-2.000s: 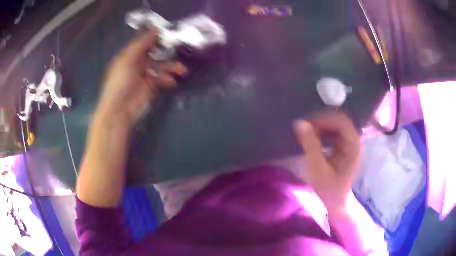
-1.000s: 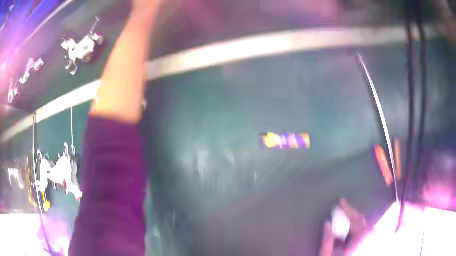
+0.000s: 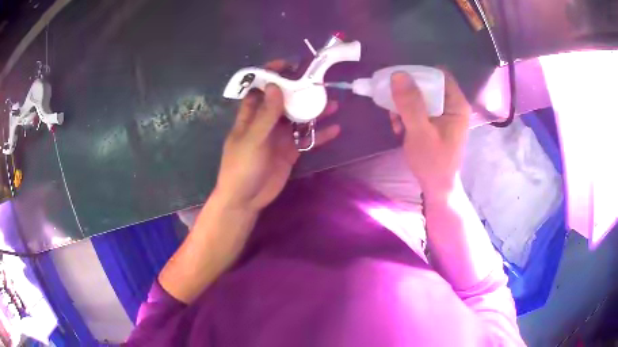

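My left hand (image 3: 254,146) holds a white toy scooter body (image 3: 305,98) over the near edge of the dark green bench. The body lies on its side, with a small red piece at its upper right end and a silver metal loop (image 3: 305,137) below it. My right hand (image 3: 434,129) grips a white translucent glue bottle (image 3: 420,89), tilted sideways. Its thin pale green-blue nozzle points left and its tip is at the scooter body. Whether the tip touches the body, I cannot tell.
Another white scooter (image 3: 35,105) is at the left edge of the dark green bench (image 3: 135,162). A black cable (image 3: 511,88) loops over the right edge, near an orange stick (image 3: 469,12). Blue crates with white plastic bags (image 3: 508,190) are below.
The view has tilted back down. My left hand has come back from the far side and now holds a scooter body. My right hand has brought the glue bottle up to it.
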